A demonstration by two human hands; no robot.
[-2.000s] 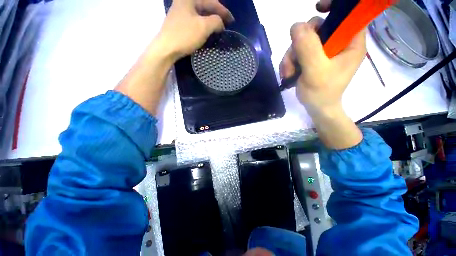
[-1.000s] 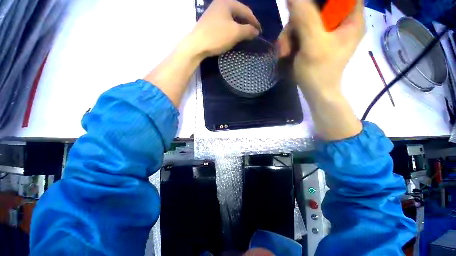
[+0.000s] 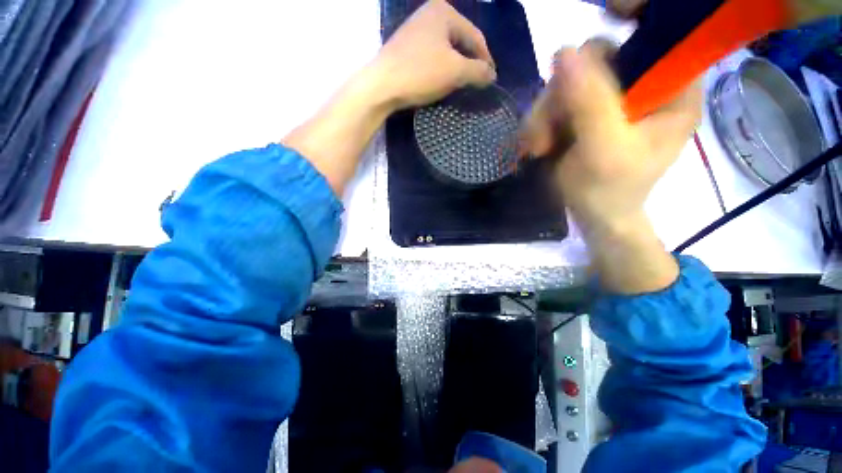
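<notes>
A black panel unit (image 3: 480, 217) lies on the white bench. A round perforated dish (image 3: 466, 139) sits on it. My left hand (image 3: 434, 60) is at the dish's upper left rim, thumb and fingers pinched together; whether a screw is between them is too small to tell. My right hand (image 3: 614, 139), slightly blurred, is wrapped around an orange and black electric screwdriver (image 3: 702, 51), and its fingertips are by the dish's right edge. The screwdriver's tip is hidden or blurred.
A metal sieve (image 3: 768, 123) and a thin red tool (image 3: 709, 171) lie at right. A black cord (image 3: 762, 197) crosses there. Grey sleeves (image 3: 55, 102) and a red strip (image 3: 66, 157) are at left. Bubble wrap (image 3: 420, 346) hangs between dark panels below the bench edge, beside a control box (image 3: 571, 397).
The panel and dish appear further right in view. My right hand, with the screwdriver, has moved from the panel's right edge to the dish's right side. My left hand stays at the dish rim.
</notes>
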